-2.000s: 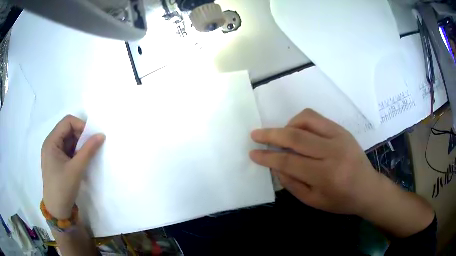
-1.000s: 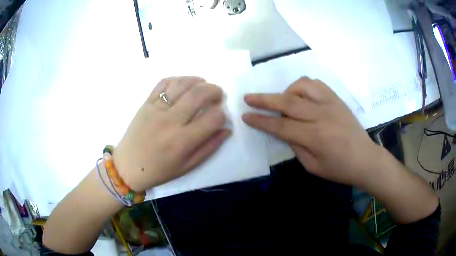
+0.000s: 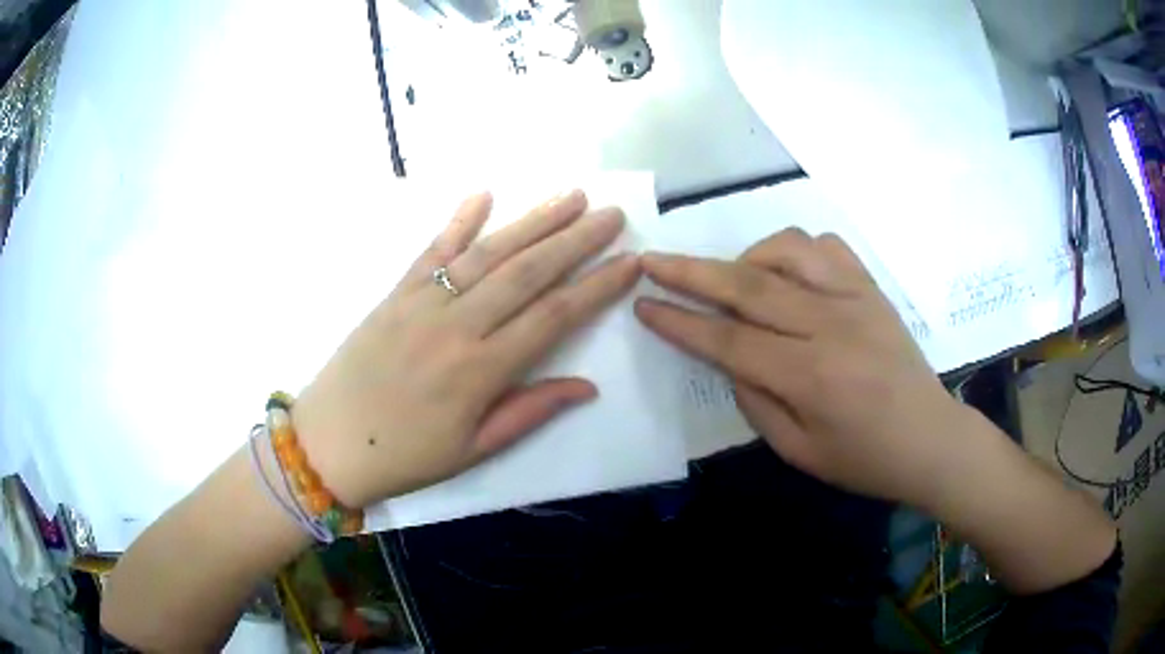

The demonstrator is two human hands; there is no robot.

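A white fabric panel [image 3: 575, 454] lies flat on the white machine table, its right edge near my right fingertips; its left part blends into the table. My left hand [image 3: 492, 319] lies on the panel with fingers spread, palm down. My right hand [image 3: 818, 351] rests at the panel's right edge, index and middle fingers extended, the index tip touching or nearly touching my left fingers. Whether it grips anything cannot be told. The sewing machine's needle area [image 3: 562, 32] shows at the top, cut off by the frame.
Another large white cloth piece [image 3: 869, 115] lies at the upper right. A ruler is printed on the table front [image 3: 1003, 288]. Long thin metal tweezers or snips [image 3: 1074, 166] lie at the right end, beside a lit phone [image 3: 1140, 166]. A brown carton [image 3: 1086, 434] stands below right.
My left hand has moved from the panel's left edge onto its right part, and its fingers have since spread flat. My right hand is higher against the panel's right edge than at first.
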